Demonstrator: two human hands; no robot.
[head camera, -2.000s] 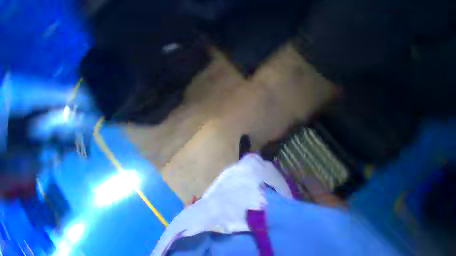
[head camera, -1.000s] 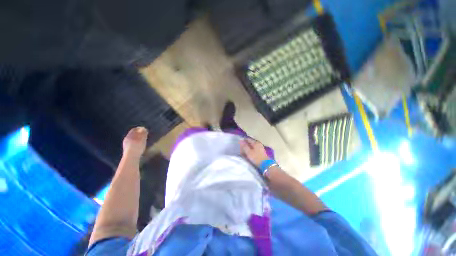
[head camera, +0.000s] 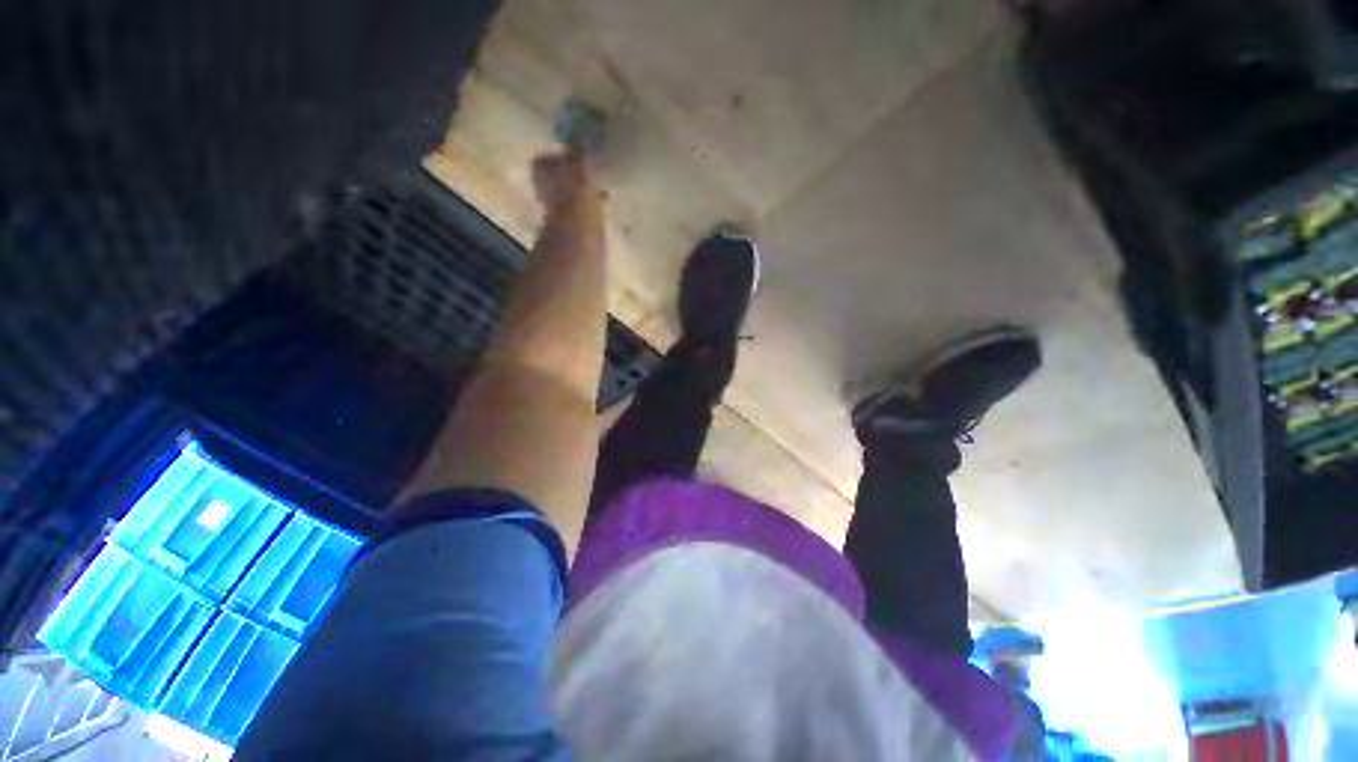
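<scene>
My left hand (head camera: 566, 182) reaches out over the tan wooden platform (head camera: 879, 194). It is small and blurred. A small grey-green piece (head camera: 579, 125), likely a loose board, is at its fingertips. A black crate (head camera: 1266, 491) at the right edge holds rows of green circuit boards (head camera: 1318, 328) with yellow blocks, and is cut off by the picture's edge. My right hand is not in view.
Dark slotted crate walls (head camera: 432, 268) stand left of the platform. A large dark shape (head camera: 179, 134) fills the upper left. My two shoes (head camera: 719, 283) are on the platform. Blue crates (head camera: 224, 581) are at lower left. A person (head camera: 1013, 655) is at the lower right.
My left hand has moved up and right, from beside the black crates to over the platform, now with the small piece. My right hand has left the view. The view is closer to the platform.
</scene>
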